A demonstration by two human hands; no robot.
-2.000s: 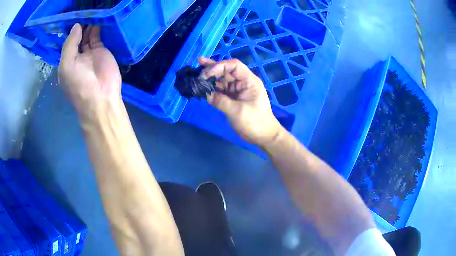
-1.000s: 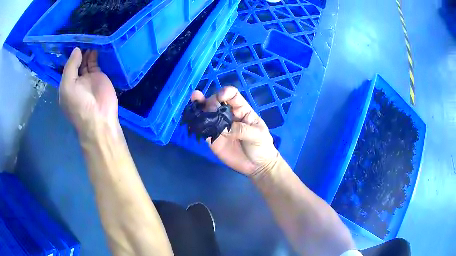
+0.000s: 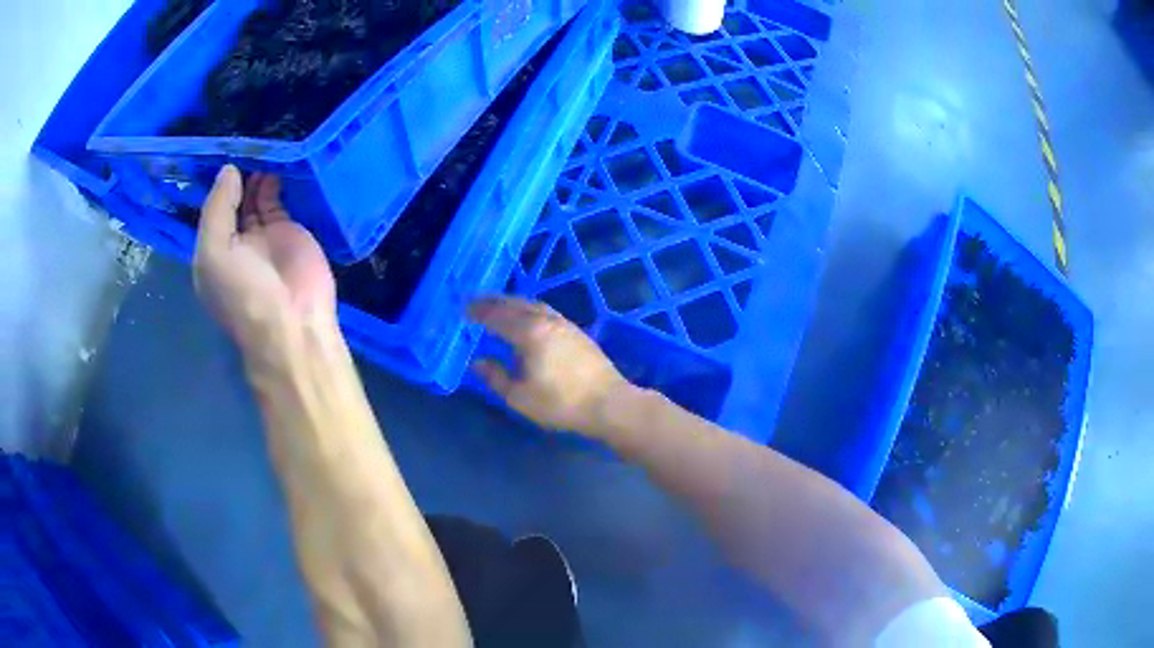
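A blue crate with black spiky parts lies at a slant over a larger blue crate, which also holds dark parts. My left hand is at the near end of the upper crate, its fingertips under the rim and partly hidden, holding that end up. My right hand is at the near right corner of the lower crate, fingers slightly apart. No part shows in it. Whether its fingertips touch the crate wall cannot be told.
A blue grid pallet lies beneath and right of the crates, with a white cylinder at its far end. Another crate full of black parts stands at right. Blue stacked crates are at lower left. Yellow-and-black tape marks the floor.
The black spiky part that my right hand held is no longer seen in it. That hand has turned palm down and moved to the lower crate's corner. My left hand still holds the upper crate.
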